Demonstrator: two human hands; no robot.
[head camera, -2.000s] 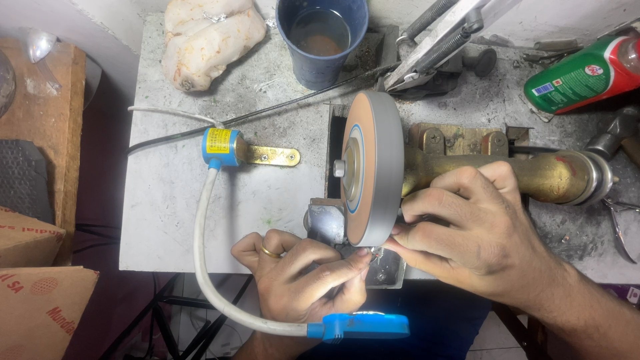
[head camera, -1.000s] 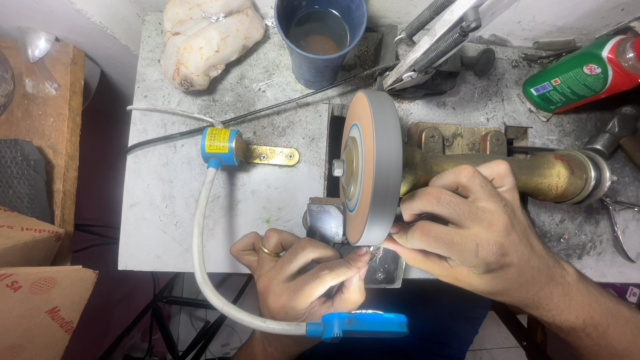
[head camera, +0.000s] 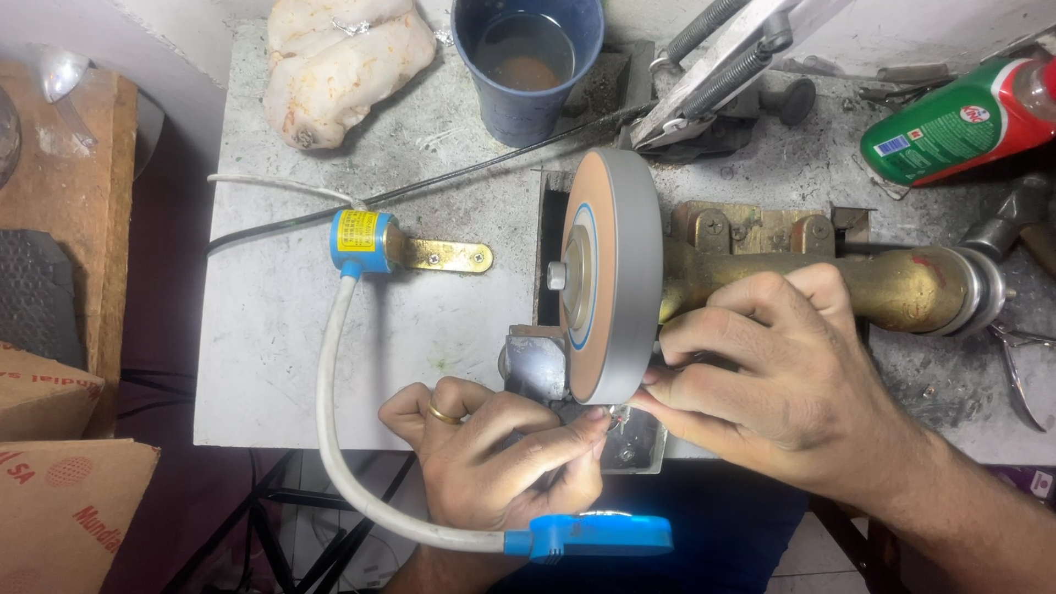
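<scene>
A grinding wheel (head camera: 631, 280) on a brass-coloured spindle housing (head camera: 887, 289) stands at the middle of the bench. Below its lower edge, my left hand (head camera: 520, 454), with a ring on one finger, pinches a small shiny metal piece (head camera: 615, 417) between thumb and fingertip. The piece is at the wheel's rim; whether it touches cannot be told. My right hand (head camera: 767, 371) is at the wheel's right side, its fingers bent and their tips close to the same piece. What lies inside its grip is hidden. A small metal rest (head camera: 536, 363) is left of the wheel's lower part.
A blue lamp head (head camera: 602, 535) on a white gooseneck (head camera: 330, 396) hangs just below my left hand. Behind stand a blue cup of liquid (head camera: 528, 99), a whitish lump (head camera: 342, 70) and a spring arm (head camera: 709, 74). A green and red bottle (head camera: 949, 124), hammer (head camera: 1002, 214) and pliers (head camera: 1019, 379) lie right.
</scene>
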